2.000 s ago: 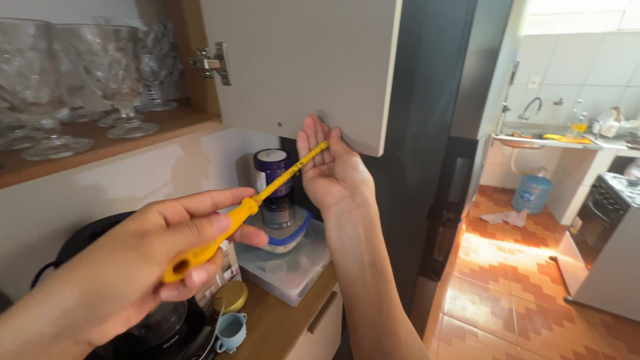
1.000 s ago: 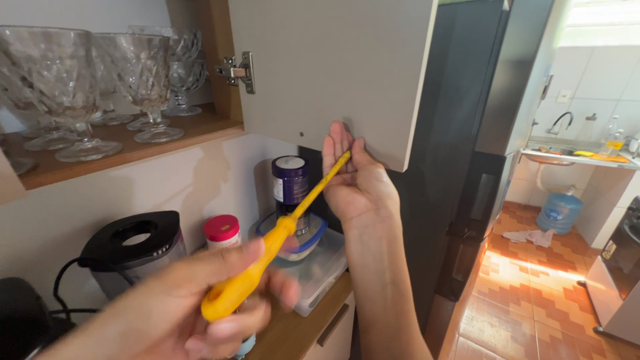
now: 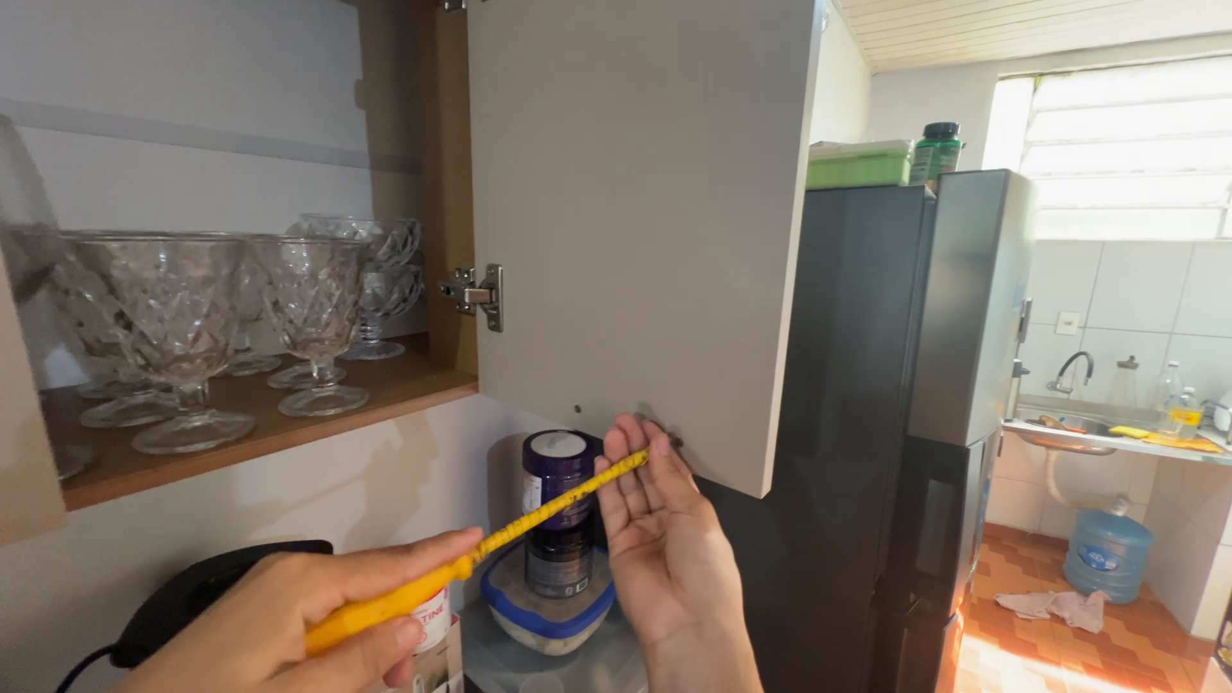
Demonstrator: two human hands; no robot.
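A screwdriver with a yellow handle and a yellow-wrapped shaft [image 3: 563, 502] points up and right. My left hand [image 3: 327, 606] is closed around its handle. Palm up, my right hand [image 3: 664, 520] is beside the shaft's far end, with thumb and fingers around the tip; the very tip and whatever it touches are hidden. Both are near the lower edge of the open grey cabinet door [image 3: 645, 212]. A small dark hole shows in the door left of my right fingers. A metal hinge [image 3: 476, 294] joins the door to the cabinet.
Glass goblets [image 3: 313, 308] stand on the wooden cabinet shelf [image 3: 395, 385]. Below the door are a purple jar [image 3: 558, 472] and a blue-rimmed container [image 3: 549, 606]. A dark refrigerator [image 3: 847, 337] stands right of the door. Farther back are a sink and a blue water jug [image 3: 1107, 553].
The view has tilted up, bringing more of the door and refrigerator into sight. Both hands stay at the door's lower edge, with the screwdriver still in my left hand.
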